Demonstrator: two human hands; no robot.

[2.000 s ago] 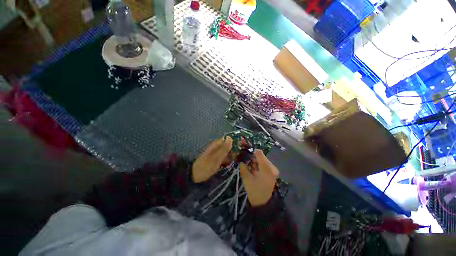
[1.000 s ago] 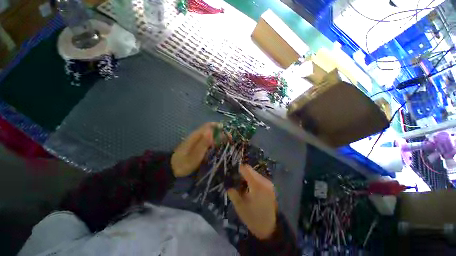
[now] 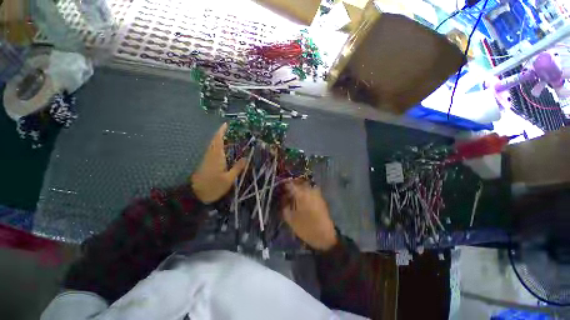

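A loose pile of wire harnesses lies on the grey bubble-wrap mat in front of me, with green ends at the far side and white-grey leads running towards me. My left hand is at the pile's left edge, thumb and fingers apart, with nothing visible held. My right hand is at the pile's right side, its fingers blurred among dark and reddish leads; whether it grips any is unclear.
A white perforated tray lies beyond the mat, with red wires on it. An open cardboard box is at the far right. A second harness pile with a white tag is at right. A tape roll is at left.
The view has swung right and down. Both hands were together around a small dark item, then parted; the left now rests open beside the pile, the right is on its right side.
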